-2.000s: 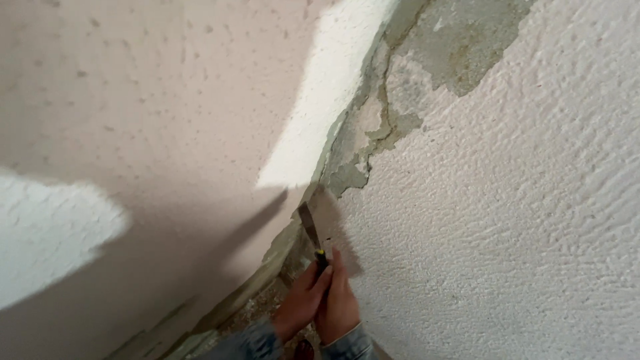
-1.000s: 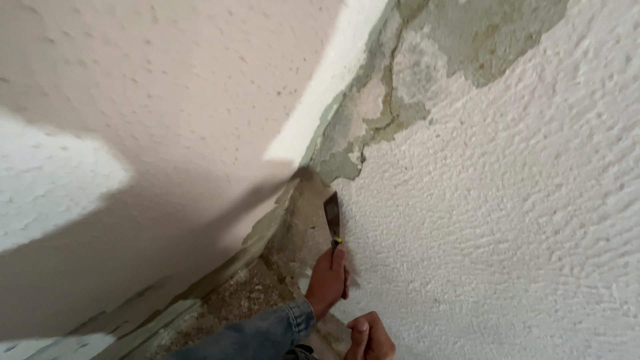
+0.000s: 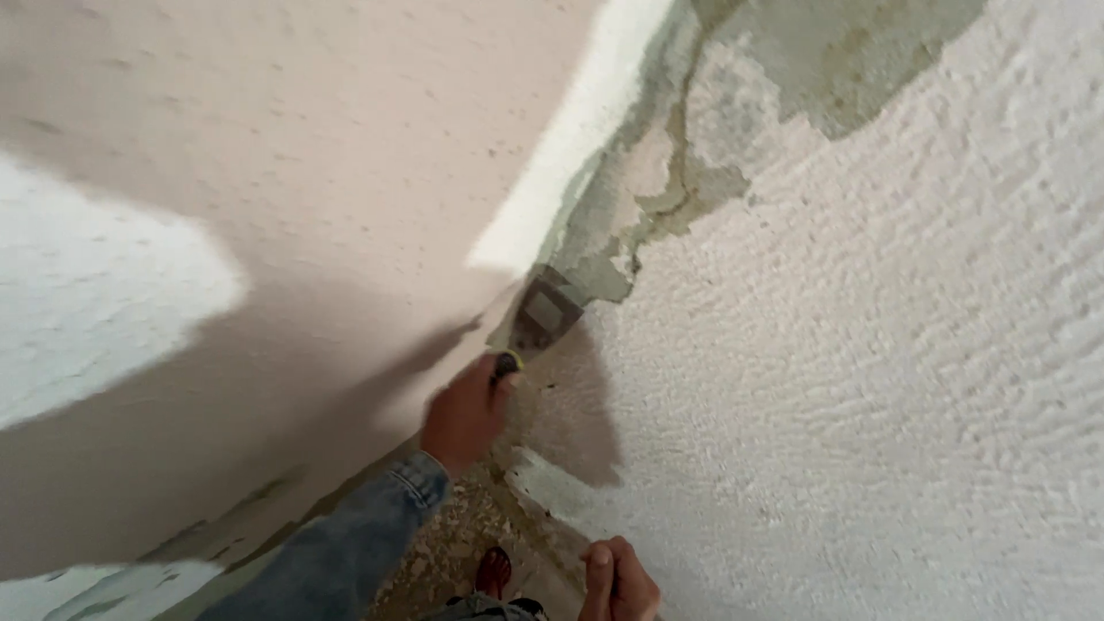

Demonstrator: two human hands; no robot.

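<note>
My left hand (image 3: 466, 418), in a denim sleeve, grips the dark handle of a metal putty knife (image 3: 545, 312). The wide blade lies against the corner between two walls, at the lower end of a strip of bare grey-green plaster (image 3: 595, 259). Low in the view, beside the right wall, my right hand (image 3: 619, 580) is curled with fingers bent in; whether it holds something small cannot be told.
A textured white wall (image 3: 862, 362) fills the right side, a pinkish wall (image 3: 345, 155) the left. A crack (image 3: 686, 147) runs through the exposed patch. Paint flakes litter the floor (image 3: 444, 535) around a foot (image 3: 493, 569).
The putty knife has moved up and left from the right wall to the corner, its blade now showing broad side. Two seconds ago both hands were together at its handle; now they are apart.
</note>
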